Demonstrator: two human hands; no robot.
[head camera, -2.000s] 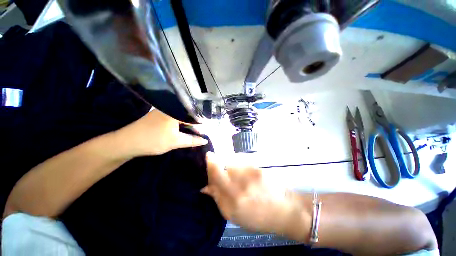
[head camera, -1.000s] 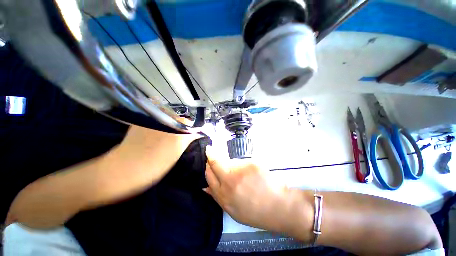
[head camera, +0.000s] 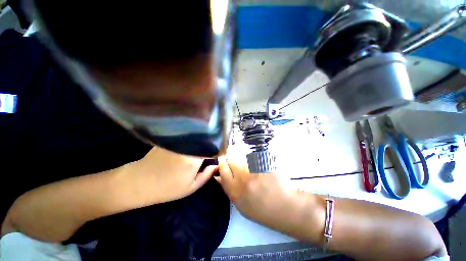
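Observation:
A black garment (head camera: 168, 224) lies in a large heap at the left and toward the front, with a small white label (head camera: 7, 103) at the far left. My left hand (head camera: 176, 171) lies on the garment, its fingertips pinching a fold of it. My right hand (head camera: 250, 186) meets it there, its fingers at the same fold, palm down. The shiny curved guard (head camera: 153, 102) hides the needle area and some fingertips. The ridged tension dial (head camera: 261, 159) stands just beyond my right hand.
Red-handled thread snips (head camera: 365, 158) and blue-handled shears (head camera: 401, 163) lie at the right on the white table (head camera: 327, 204). The machine's grey knob (head camera: 372, 86) looms at the top right. Thread scraps (head camera: 316, 125) lie behind the dial. A tape strip (head camera: 271, 251) runs along the front edge.
The view has shifted, and the guard now covers more of the upper middle. My left hand's fingers have come closer to my right fingertips, both still at the black fold. The snips and shears stay put.

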